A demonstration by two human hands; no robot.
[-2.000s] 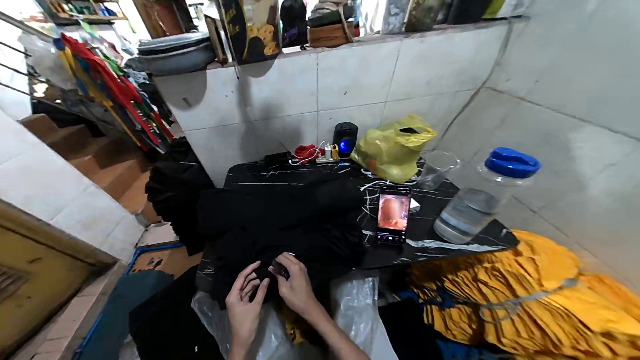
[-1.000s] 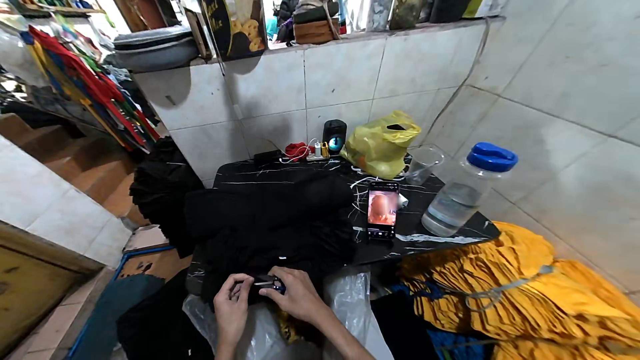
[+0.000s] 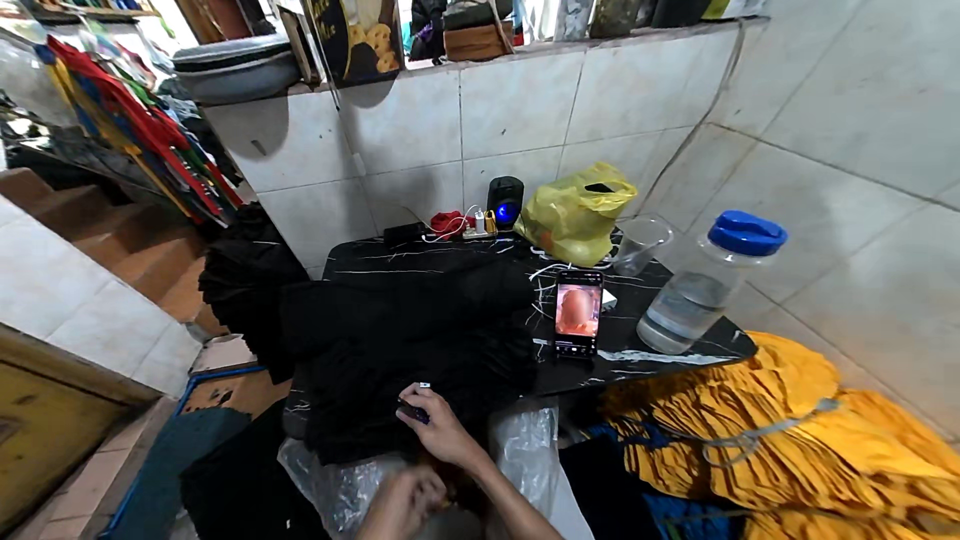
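Black cloth (image 3: 405,322) lies heaped over the left and middle of a black marble-patterned table (image 3: 660,361). My right hand (image 3: 439,427) is closed around a small dark object (image 3: 413,410), too small to name, at the front edge of the cloth. A tiny white tag (image 3: 425,385) shows just beyond its fingers. Lower down, my left hand (image 3: 409,499) is blurred, its fingers curled over my lap beside clear plastic sheeting (image 3: 525,450); whether it holds anything is unclear.
A lit phone (image 3: 577,315), a water bottle with a blue lid (image 3: 694,292), a clear plastic cup (image 3: 643,244), a yellow plastic bag (image 3: 577,214) and a small speaker (image 3: 505,202) stand on the table. Bundled orange cloth (image 3: 787,435) lies at right, black cloth (image 3: 244,285) at left.
My hands were close together at the cloth's front edge. My left hand has since dropped lower, while my right hand stays by the cloth with the small dark object.
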